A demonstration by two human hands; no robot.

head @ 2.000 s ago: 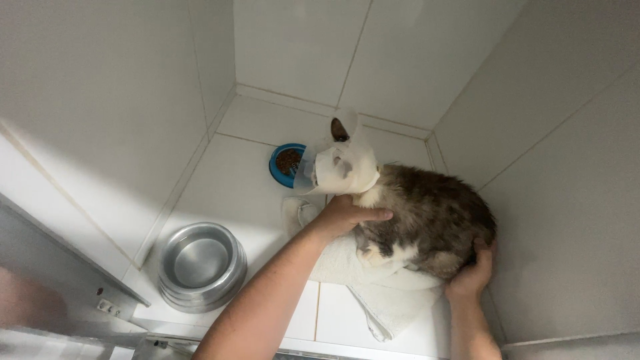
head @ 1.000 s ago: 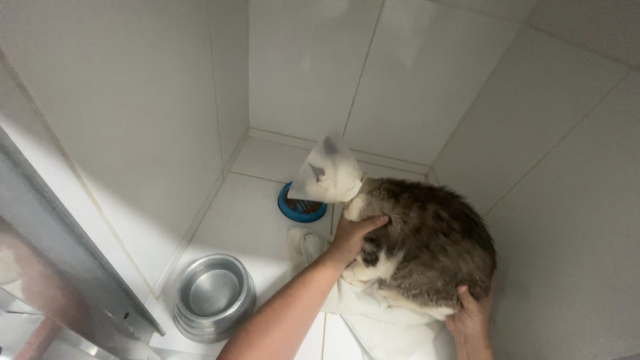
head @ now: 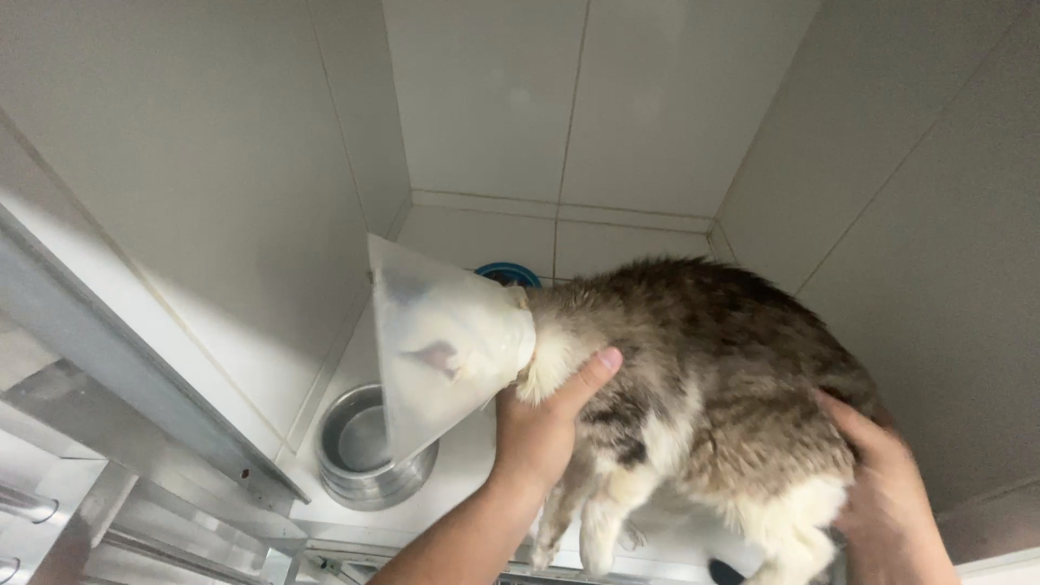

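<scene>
A brown and white cat with a translucent cone collar around its neck fills the middle and right of the view, its legs hanging down. My left hand grips its chest just behind the cone, thumb on the shoulder and fingers hidden beneath. My right hand holds the cat's hindquarters from the right, its fingers partly hidden by fur. The cone's wide end faces left and overlaps the rim of a metal bowl.
Behind the cat is a blue bowl, mostly hidden. Tiled walls enclose the floor at the back and both sides. A metal door frame runs along the left, with metal bars at the lower left. A small dark object shows under the cat.
The cat, earlier crouched on a white cloth on the floor, is now lifted toward the camera between my hands, with its legs dangling. Its cone has come over the metal bowl.
</scene>
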